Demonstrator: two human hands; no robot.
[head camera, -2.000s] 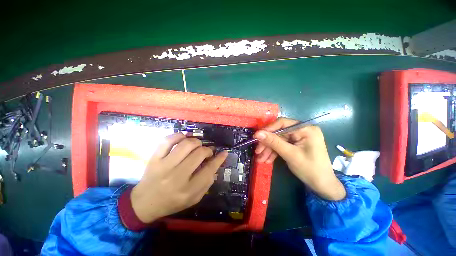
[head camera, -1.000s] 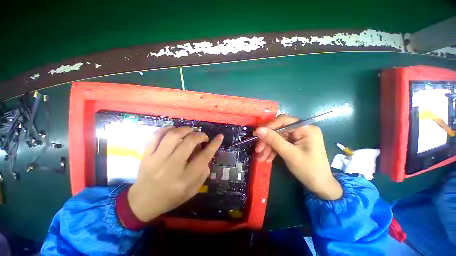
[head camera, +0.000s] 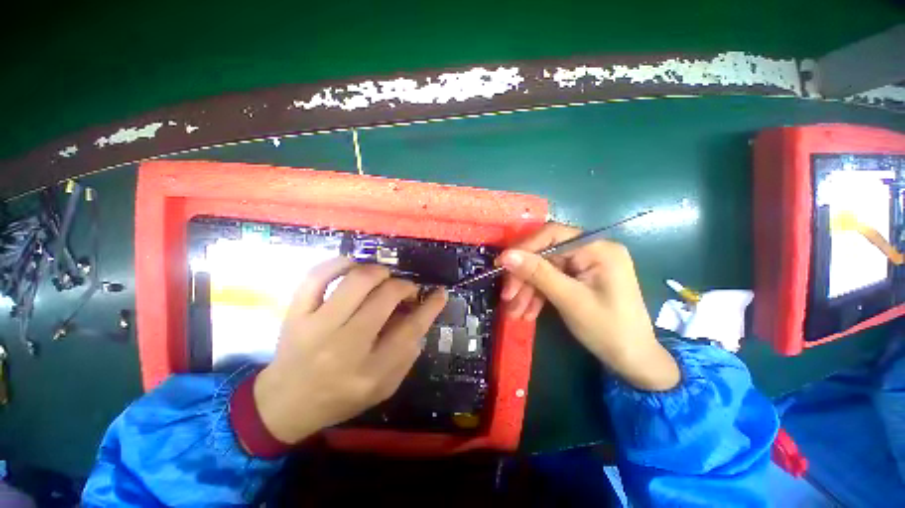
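An open-backed tablet (head camera: 459, 382) lies in a red-orange holding tray (head camera: 288, 186). Its silver-white battery (head camera: 236, 327) is washed out by glare on the left, with the dark circuit board (head camera: 429, 260) on the right. My left hand (head camera: 342, 347) lies over the middle of the tablet, fingertips on the board; whether it pinches a small part cannot be seen. My right hand (head camera: 585, 303) holds slim tweezers (head camera: 600, 229) between thumb and fingers at the tray's right edge. The tweezers' tip points at the board beside my left index fingertip.
A tangled pile of black lead parts (head camera: 64, 243) lies at left. A second tablet (head camera: 829, 322) sits in another red-orange tray (head camera: 779, 243) at right. A white wipe (head camera: 719, 316) with a yellow-tipped stick (head camera: 683, 291) lies between. A red-handled tool (head camera: 789, 453) is at lower right. A worn rail (head camera: 238, 114) runs behind.
My left fingers lifted back off the board a second ago and are now down by the tweezers' tip again. The tweezers have shifted slightly. The view has drifted a little.
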